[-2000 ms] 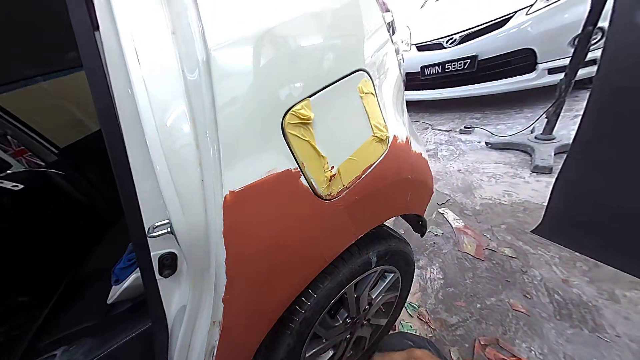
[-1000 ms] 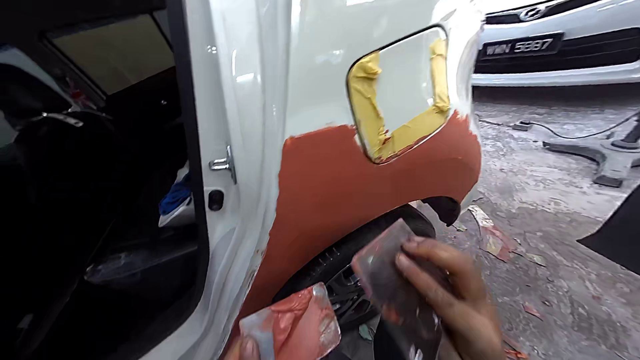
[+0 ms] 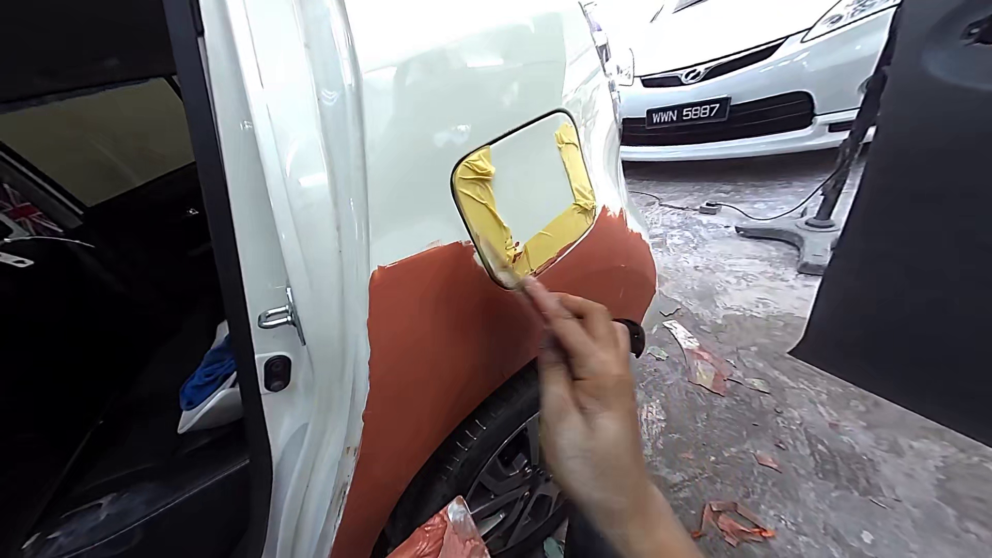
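My right hand (image 3: 590, 387) grips a thin spreader (image 3: 533, 291), blurred, its far end at the lower left corner of the fuel filler door (image 3: 531, 178). Crumpled yellow masking tape (image 3: 482, 198) lines the door's left, lower and right edges. Reddish-brown filler or primer (image 3: 449, 325) covers the white rear quarter panel (image 3: 418, 170) below and beside that corner. A small board bearing reddish putty (image 3: 442, 539) pokes in at the bottom edge, over the wheel (image 3: 508, 480). My left hand is out of sight.
The open door frame with its metal striker (image 3: 280, 316) stands at left. A dark panel (image 3: 914, 232) hangs at right. Behind are a white car (image 3: 744, 70), a stand's metal foot (image 3: 806, 236) and a cable. Scraps of used masking paper (image 3: 701, 360) lie on the floor.
My right hand has moved up from in front of the wheel to the filler door's lower corner. The putty board has dropped mostly out of view, and the left fingertips seen holding it are gone.
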